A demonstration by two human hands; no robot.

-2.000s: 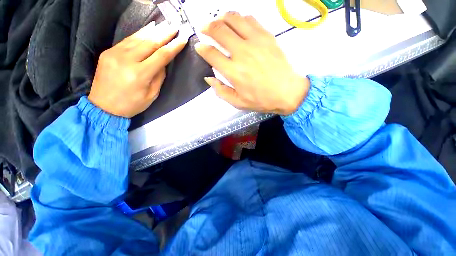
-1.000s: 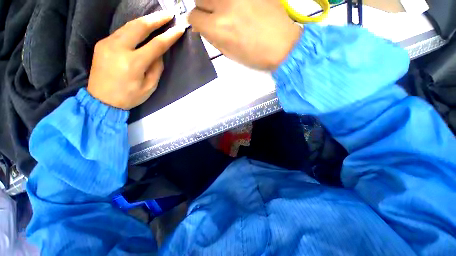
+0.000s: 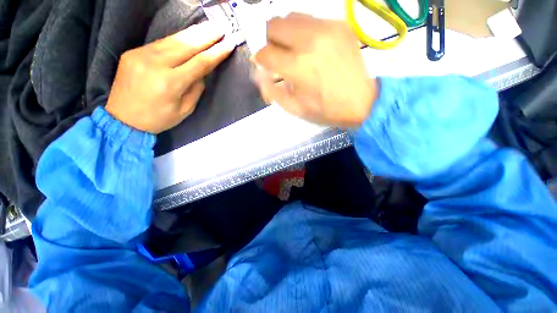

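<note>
The dark garment fabric (image 3: pixel 223 101) lies on the white table at the presser foot (image 3: pixel 229 18), a small shiny metal part at the top. My left hand (image 3: pixel 156 85) lies on the fabric, its thumb and index fingertips side by side at the presser foot, pressing the cloth flat. My right hand (image 3: pixel 317 70) is blurred, with fingers curled, at the fabric's right edge. Its fingertips seem to touch or pinch that edge; what they hold is not clear.
Scissors with yellow (image 3: pixel 382 27) and green handle loops and black thread snips (image 3: pixel 435 36) lie at the upper right. A tan card (image 3: pixel 476 21) and white chalk (image 3: pixel 505 23) lie beyond them. A ruler strip (image 3: pixel 262 171) runs along the front edge. More dark garment (image 3: pixel 58 67) is heaped left.
My right hand has come down and back from the presser foot to the fabric's right edge. The fabric's free corner, visible a second ago, is now hidden or turned. My left hand has barely moved.
</note>
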